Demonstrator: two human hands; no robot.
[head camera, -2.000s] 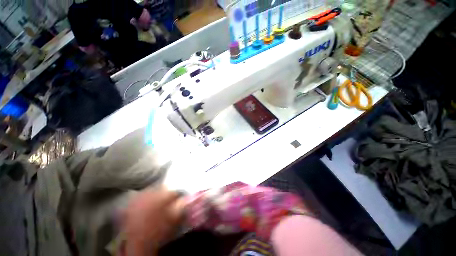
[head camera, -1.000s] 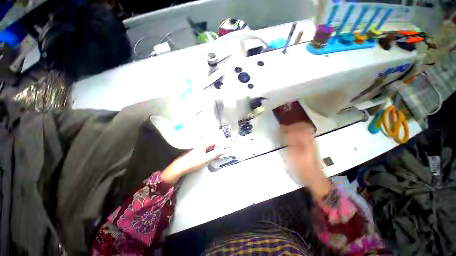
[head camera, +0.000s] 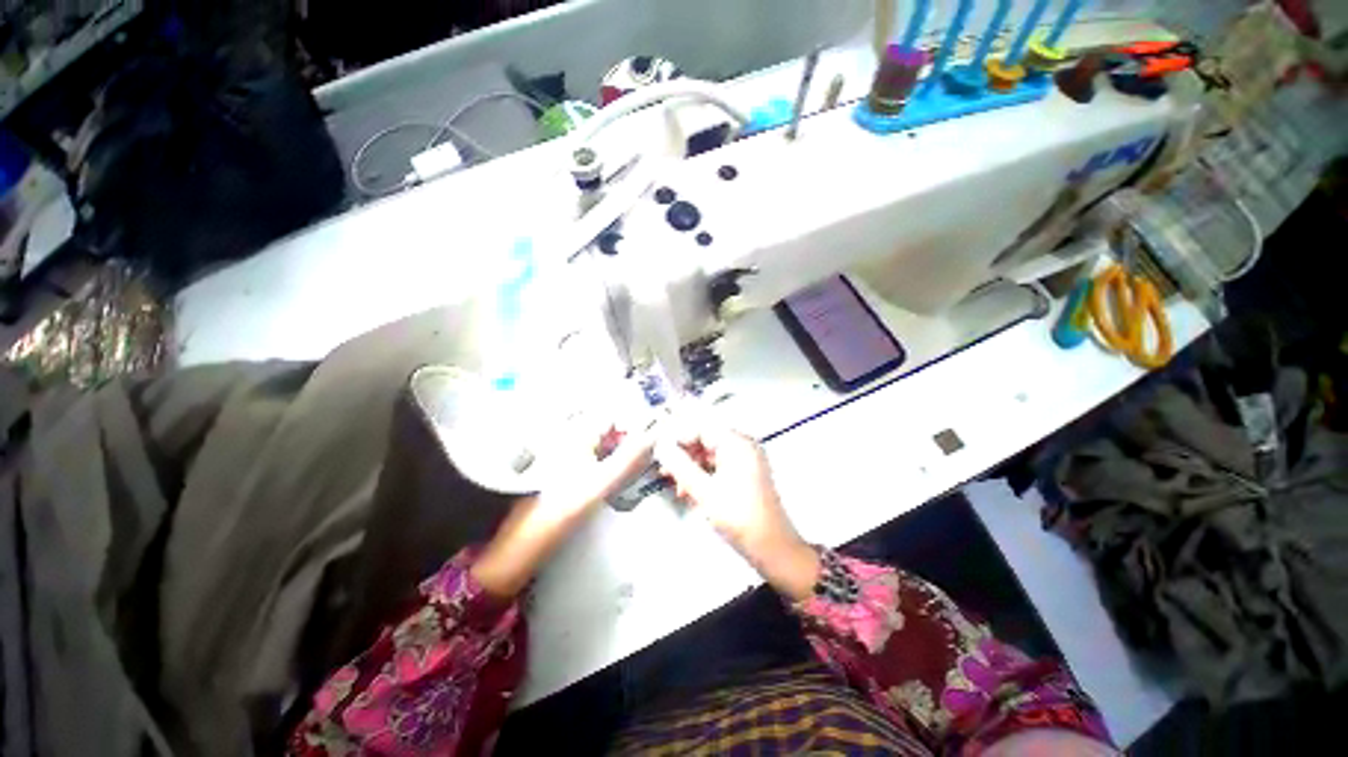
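The white sewing machine (head camera: 917, 192) stands across the table, its presser foot and needle (head camera: 654, 388) in bright glare. My left hand (head camera: 580, 481) is in front of the needle, fingers forward. My right hand (head camera: 727, 481) is just right of it, fingertips bent close to the left fingertips. Glare hides whether either hand holds something small. A dark metal slide part (head camera: 645, 491) shows beside the fingers. The large grey-brown cloth (head camera: 281, 488) is heaped at the left, and neither hand touches it.
The mobile phone (head camera: 843, 333) lies lit under the machine arm. Orange-handled scissors (head camera: 1132, 317) and a teal-handled tool (head camera: 1075, 314) lie at the table's right end. A blue thread rack (head camera: 954, 101) is on the machine. Dark grey-green pieces (head camera: 1212, 518) are heaped at the right.
My right hand has moved left from the phone to beside my left hand at the needle. The phone's screen is now lit and uncovered. My left hand has stayed near the needle.
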